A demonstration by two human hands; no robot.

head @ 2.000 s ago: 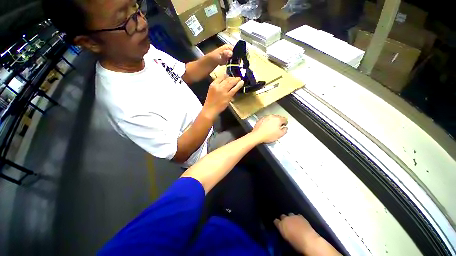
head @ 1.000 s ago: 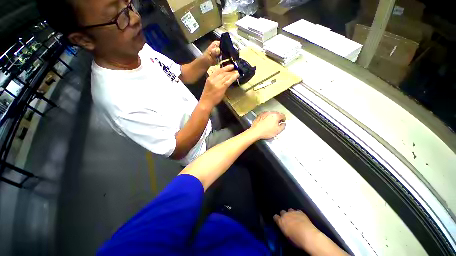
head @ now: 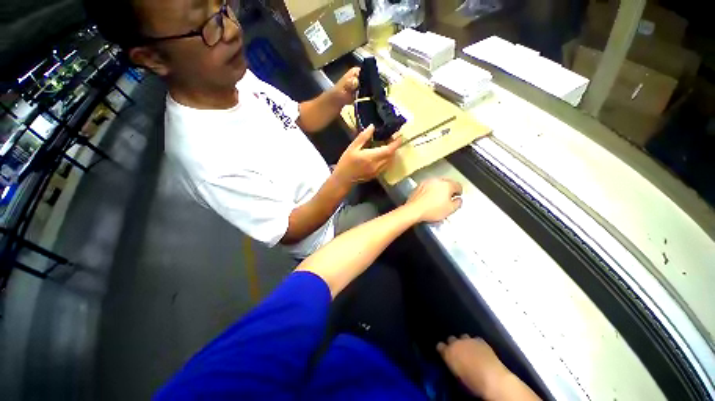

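Observation:
My left hand (head: 435, 199) rests on the white bench top (head: 509, 274) near its edge, fingers curled down, with a ring on one finger. I cannot see anything held in it. My right hand (head: 470, 362) hangs low beside the bench edge at the bottom, fingers loosely bent, and no object shows in it. In front of my left hand, a coworker holds a black headset (head: 378, 106) with both hands above a tan cardboard sheet (head: 423, 117).
The coworker in a white shirt (head: 235, 157) is at the left beside the bench. White paper stacks (head: 462, 81) stand behind the cardboard. Brown cartons (head: 329, 35) are at the back. A dark slotted track (head: 549, 227) runs along the bench. A post (head: 619, 59) stands upper right.
The coworker has turned the black headset and moved a hand to its lower end. My hands hold about the same places; the view has shifted slightly.

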